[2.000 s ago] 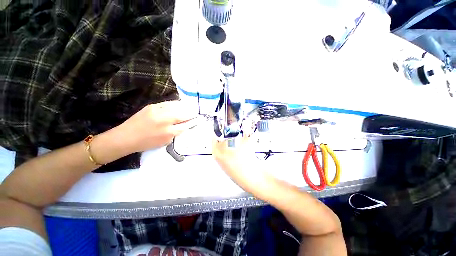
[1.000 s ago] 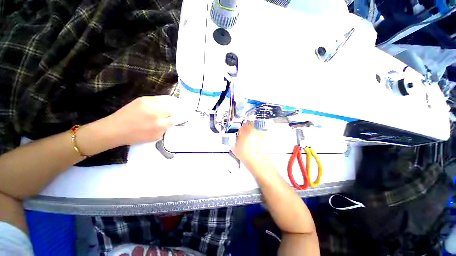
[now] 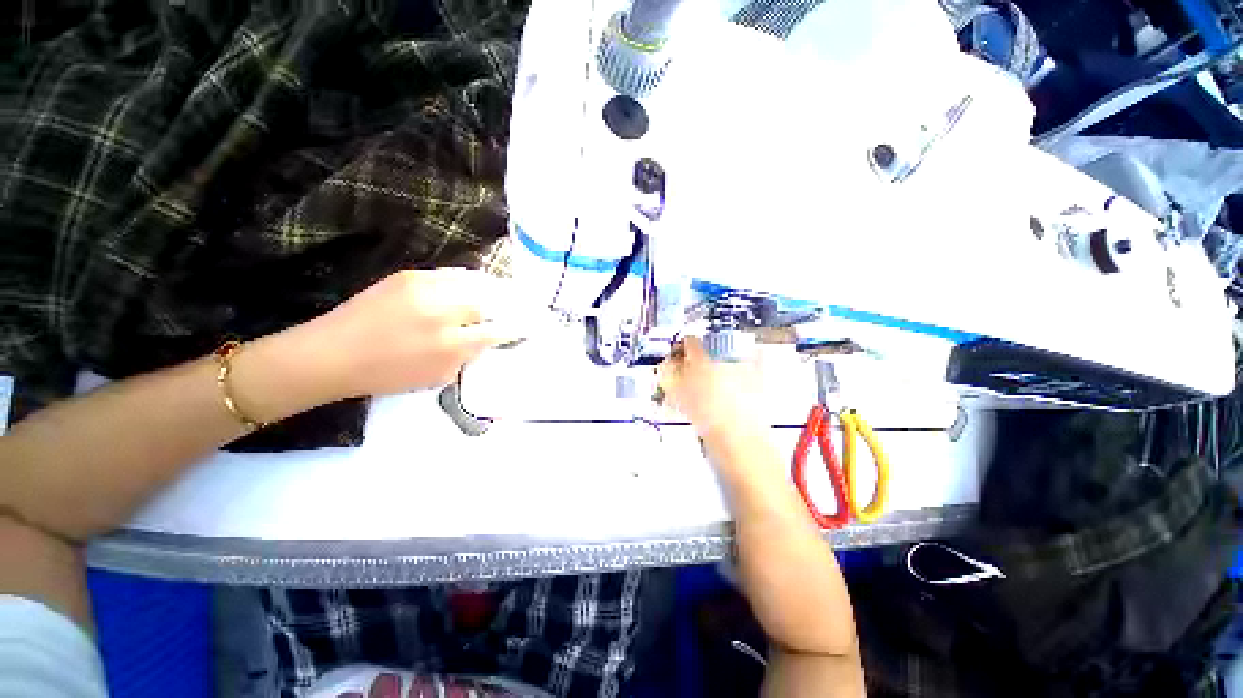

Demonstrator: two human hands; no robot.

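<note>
The white sewing machine head [image 3: 763,164] with a blue stripe stands over the white bed. The shiny presser foot and needle area [image 3: 620,334] is under its left end. My left hand [image 3: 416,334] is left of the needle, fingertips pinched at the edge of the dark plaid garment heap [image 3: 259,177]; what lies between the fingers is overexposed. My right hand [image 3: 695,382] is just right of the presser foot, fingertips close together; I cannot tell whether they hold anything. A fine dark thread [image 3: 567,259] hangs down the head's left end.
Scissors with red and yellow handles [image 3: 825,464] lie on the bed right of my right forearm. A dark garment bundle [image 3: 1104,545] with a white loop [image 3: 954,562] is at the lower right. The table's grey edge [image 3: 409,559] runs along the front, with blue below it.
The camera view has shifted. My right hand has moved from in front of the presser foot to its right side. My left hand stays left of the needle.
</note>
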